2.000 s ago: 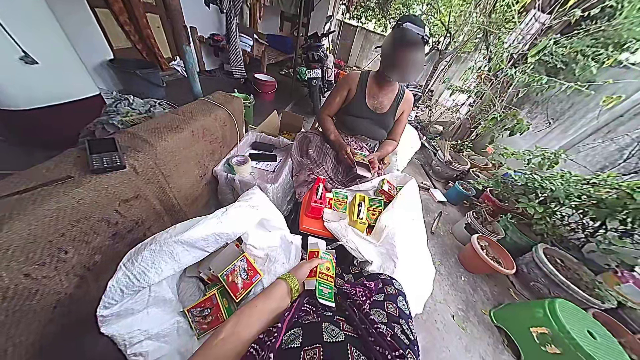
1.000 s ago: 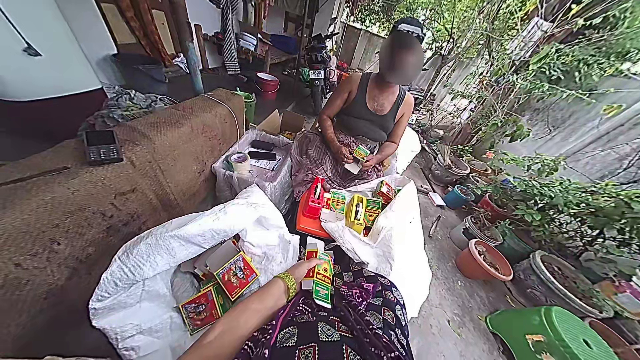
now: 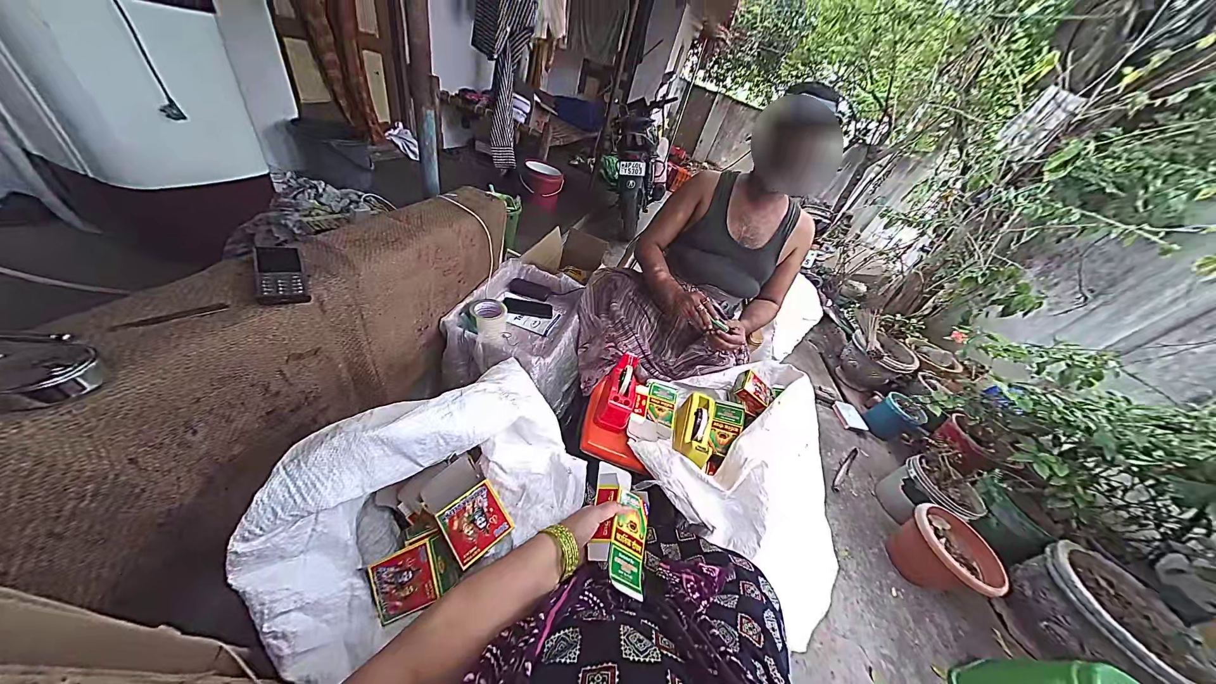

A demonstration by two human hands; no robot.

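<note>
From the bottom of the view my left forearm, with green bangles at the wrist, reaches over my patterned clothing. My left hand (image 3: 597, 524) grips a green, yellow and red printed carton (image 3: 627, 549); a red and white carton lies just behind it. My right hand is out of view. To the left, an open white woven sack (image 3: 313, 494) holds red printed boxes (image 3: 475, 521). Ahead, a red tape dispenser (image 3: 618, 391) stands on an orange surface (image 3: 608, 442). A yellow tape dispenser (image 3: 693, 429) and several small cartons (image 3: 728, 426) lie at another white sack (image 3: 788, 503).
A person (image 3: 731, 237) sits opposite, both hands together around a small item. A plastic-wrapped box (image 3: 532, 356) bears a tape roll (image 3: 489, 318) and phones. A keypad phone (image 3: 281, 275) lies on burlap (image 3: 380, 285). Potted plants (image 3: 947, 548) line the right side; a green plastic stool (image 3: 1040, 673) is at bottom right.
The other person's hands have come lower and closer together; the yellow and green carton seen in them earlier no longer shows plainly. My left hand keeps its grip on the carton.
</note>
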